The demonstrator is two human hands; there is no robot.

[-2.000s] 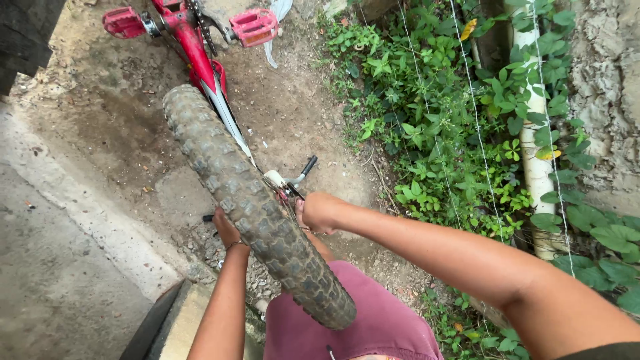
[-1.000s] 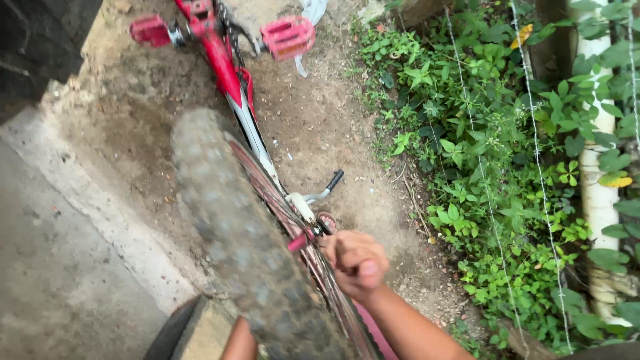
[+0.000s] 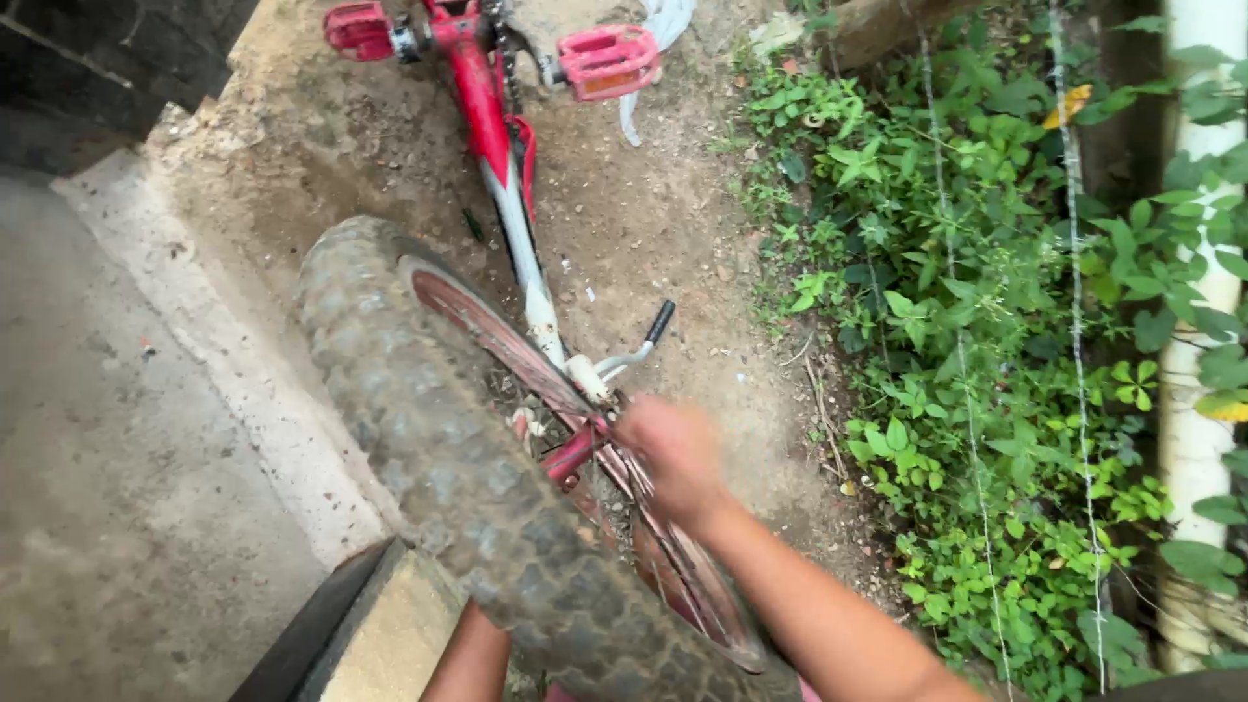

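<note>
A bicycle wheel with a muddy knobby tyre [image 3: 429, 439] and a red rim [image 3: 497, 336] slants across the middle, nearest to me. Beyond it lies the red and white bicycle frame [image 3: 483, 117] with pink pedals [image 3: 609, 60]. My right hand [image 3: 668, 453], blurred, is at the rim's right side beside the red fork part [image 3: 570, 453]; whether its fingers grip anything is unclear. Behind the tyre my left hand is hidden, with only the left forearm [image 3: 473, 653] showing below. A handlebar end with a black grip [image 3: 661, 322] sticks out past the frame.
Green plants [image 3: 916, 322] and barbed wire strands [image 3: 1072, 224] run along the right, with a white post [image 3: 1204, 292] behind. On the left is a concrete slab with a raised edge [image 3: 234, 361]. A block corner [image 3: 400, 624] stands low at left, and whitish plastic [image 3: 668, 24] lies on the dirt.
The wheel has turned so that its red rim and spokes show, where mostly tread showed two seconds ago. My left hand, visible then beside the tyre, is now behind it.
</note>
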